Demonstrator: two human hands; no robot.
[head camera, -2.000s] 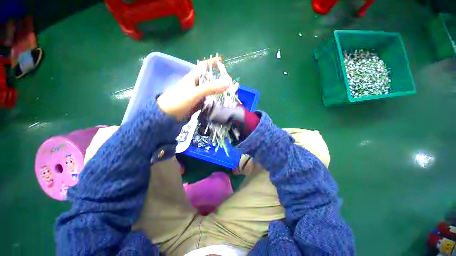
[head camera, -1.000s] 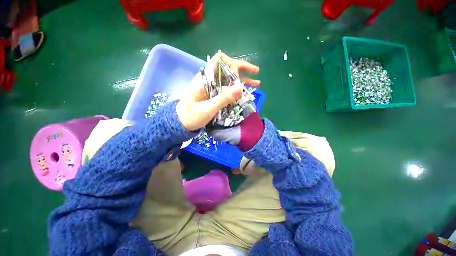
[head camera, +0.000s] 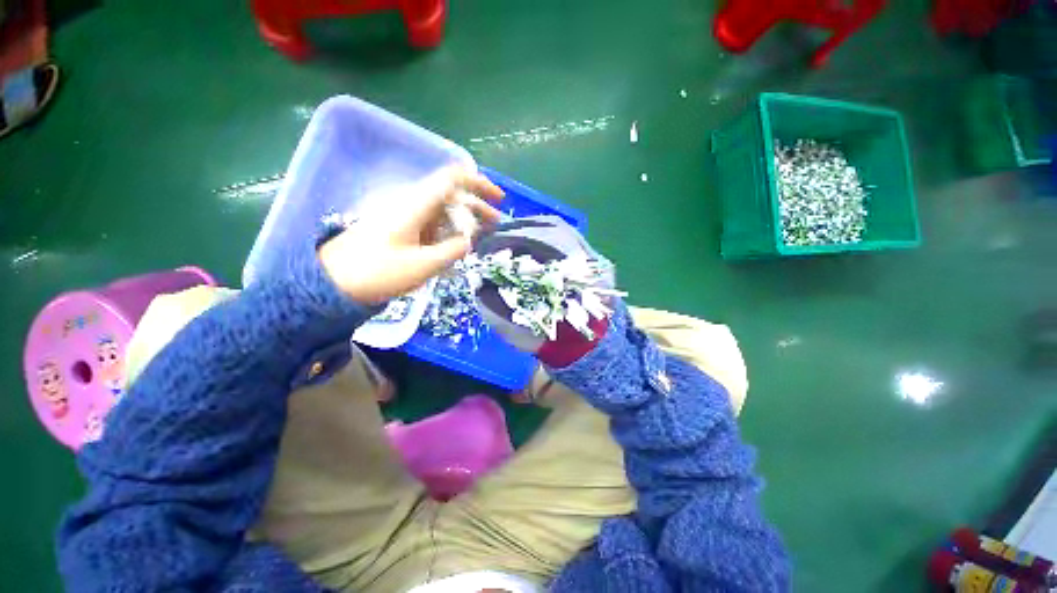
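Note:
My right hand (head camera: 539, 278), in a grey glove with a dark red cuff, is cupped palm up around a heap of small white and pale green plastic pieces (head camera: 545, 290). My left hand (head camera: 406, 232) is bare and just left of it, with a blurred white bit between thumb and fingers. Below the left hand is the pale bluish-white tub (head camera: 304, 191), tilted over the blue crate (head camera: 493, 361). More small pieces (head camera: 454, 307) lie in the crate, partly hidden by my hands.
A green crate (head camera: 744, 191) with a heap of similar pieces stands right on the floor. A pink stool (head camera: 81, 371) is by my left leg. Red stools (head camera: 348, 9) stand at the top. Another green crate (head camera: 1006, 122) is far right.
My left hand has moved left, away from the handful. My gloved right hand has turned palm up and now shows the pieces. The whole view has shifted slightly.

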